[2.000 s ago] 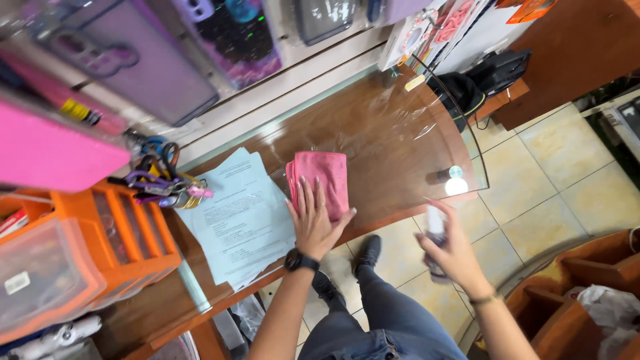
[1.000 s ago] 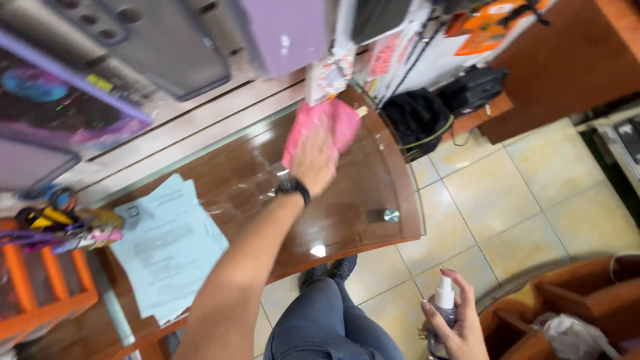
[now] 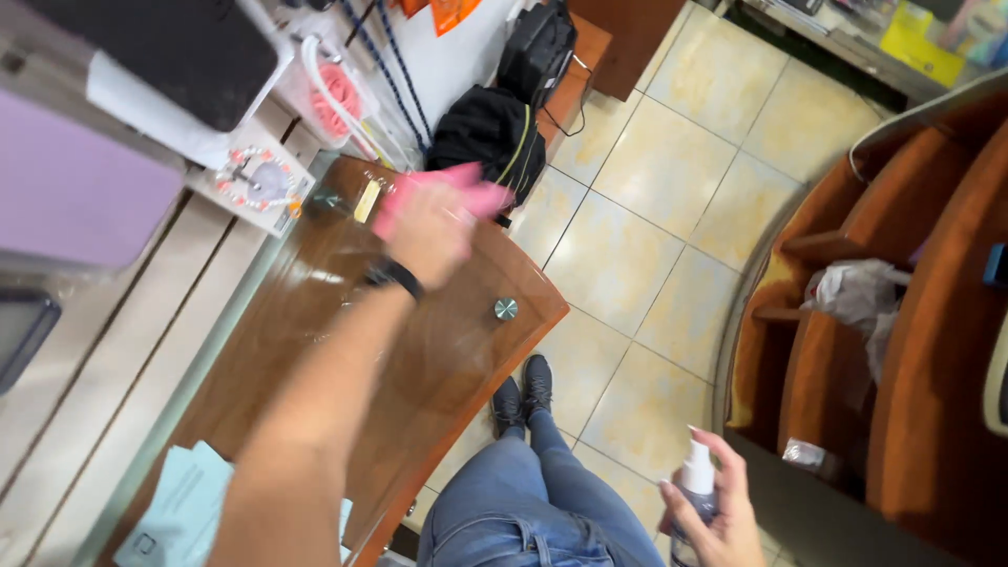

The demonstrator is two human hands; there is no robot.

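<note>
My left hand [image 3: 433, 236], blurred and with a black band at the wrist, presses a pink cloth [image 3: 405, 197] on the far end of the glass-topped wooden counter [image 3: 417, 362]. Part of the cloth reaches the counter's curved edge beside a black bag. My right hand [image 3: 720, 504] holds a small spray bottle [image 3: 697, 484] with a white nozzle, low over the floor to the right of my legs. A round metal fitting [image 3: 505, 309] sits near the counter's corner. Light blue printed sheets [image 3: 177, 504] lie on the near end, partly hidden by my left forearm.
Phone cases and a beaded bracelet on a card [image 3: 260, 185] hang along the wall at left. Black bags [image 3: 484, 138] rest past the counter's far end. Curved wooden shelves [image 3: 835, 346] with a plastic bag [image 3: 854, 295] stand at right, across the tiled floor [image 3: 630, 236].
My left hand has moved the pink cloth from beside the blue sheets to the counter's far end. The spray bottle remains in my right hand. The view has turned.
</note>
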